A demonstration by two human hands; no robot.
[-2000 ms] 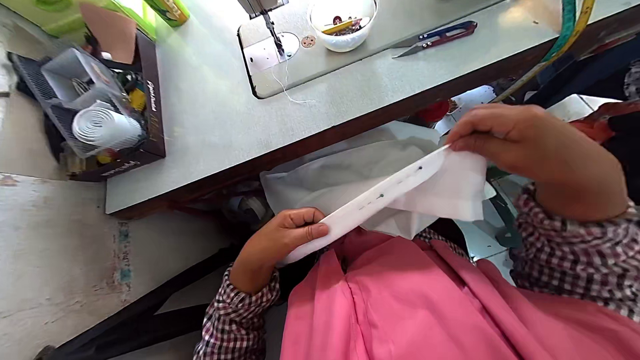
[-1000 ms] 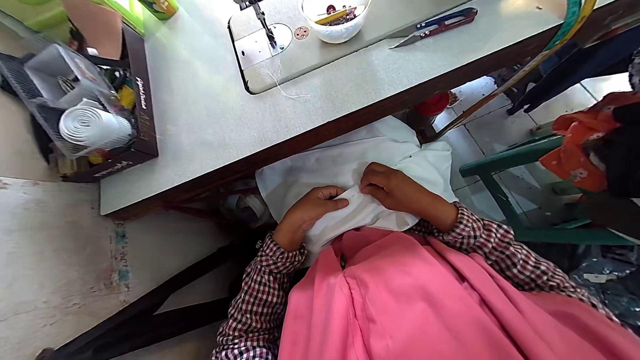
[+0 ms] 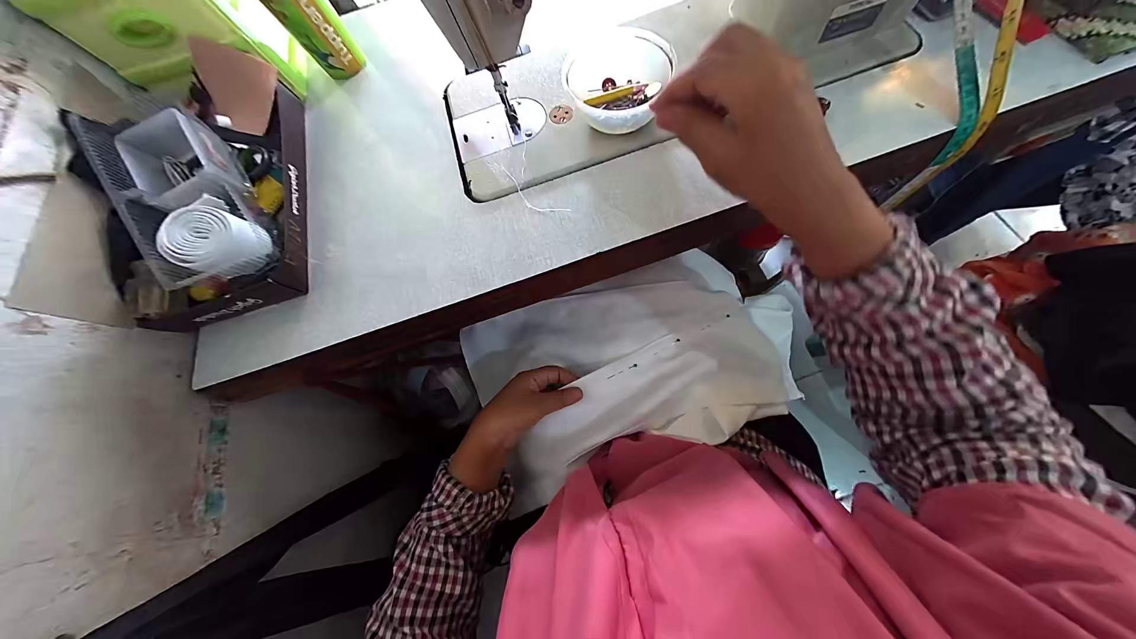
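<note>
White cloth (image 3: 657, 373) with a line of small dark marks or stitches lies over the lap, below the table edge. My left hand (image 3: 524, 408) pinches its left part between thumb and fingers. My right hand (image 3: 745, 115) is raised over the sewing table, beside a white bowl (image 3: 619, 78) of small items, its fingertips together near the bowl's right rim; whether something small is between them cannot be told. Left of the bowl is the needle and presser foot (image 3: 510, 111) of a sewing machine, with loose white thread (image 3: 532, 200) trailing on the plate.
A dark box (image 3: 297, 213) with a roll of white elastic or tape (image 3: 213, 238) and a clear tray stands at the table's left end. A yellow and teal measuring tape (image 3: 981, 115) hangs over the front edge at right. The table edge (image 3: 497, 306) runs above the lap.
My right hand has left the white cloth and moved up to the bowl. My left hand remains on the cloth. The snips seen earlier right of the bowl are now hidden.
</note>
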